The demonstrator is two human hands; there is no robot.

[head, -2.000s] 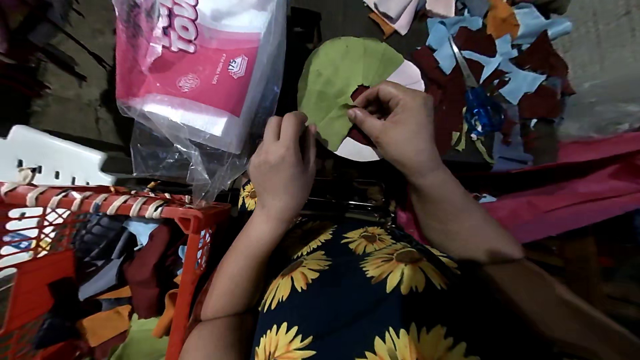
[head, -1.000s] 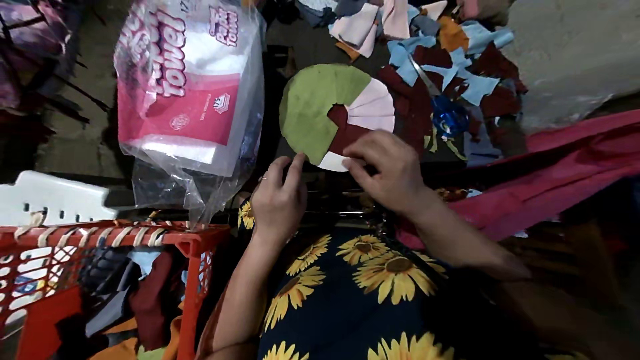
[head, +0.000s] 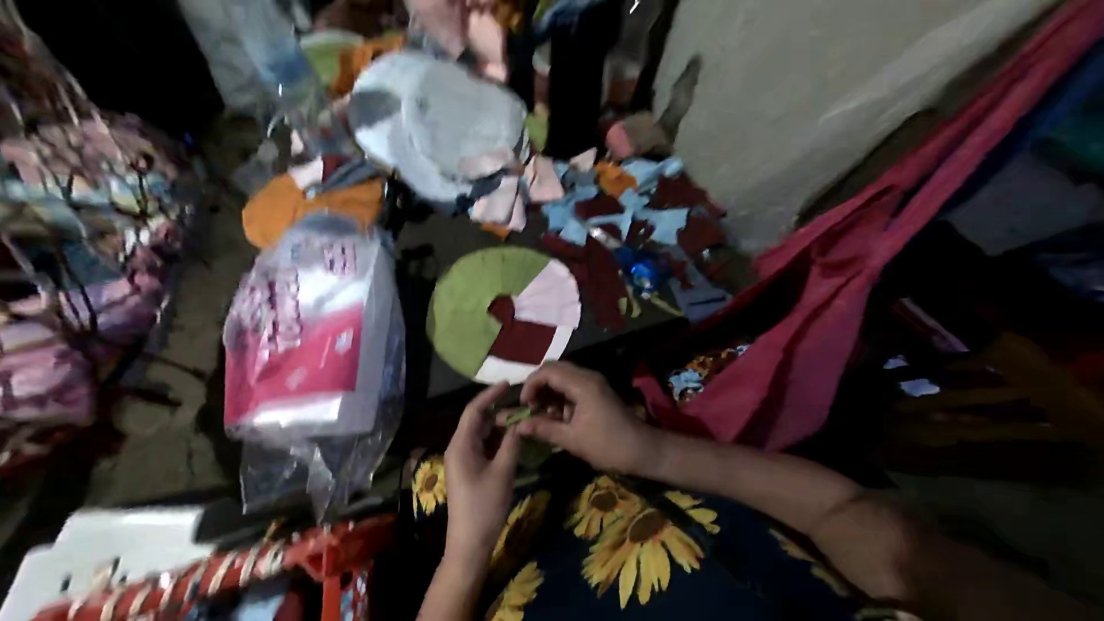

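A round patchwork of fabric pieces (head: pixel 470 302), green, pale pink, dark red and white, lies flat on a dark surface in front of me. Just below its near edge my two hands meet. Between the fingertips of my left hand (head: pixel 483 466) and my right hand (head: pixel 586 418) is a small green scrap (head: pixel 518 416), blurred, pinched from both sides. Blue-handled scissors (head: pixel 642 274) lie among the cloth scraps right of the round piece.
A plastic-wrapped paper towel pack (head: pixel 302 354) stands left. Light blue, maroon and orange scraps (head: pixel 664 224) are heaped behind. A pink cloth (head: pixel 802 379) drapes at right; a red plastic basket (head: pixel 233 573) is at lower left. Farther back lies a whitish rounded bundle (head: pixel 440 121).
Both hands have come off the round patchwork and now meet below it with a green scrap. A dark red piece lies flat on the patchwork. The view has shifted, showing more behind.
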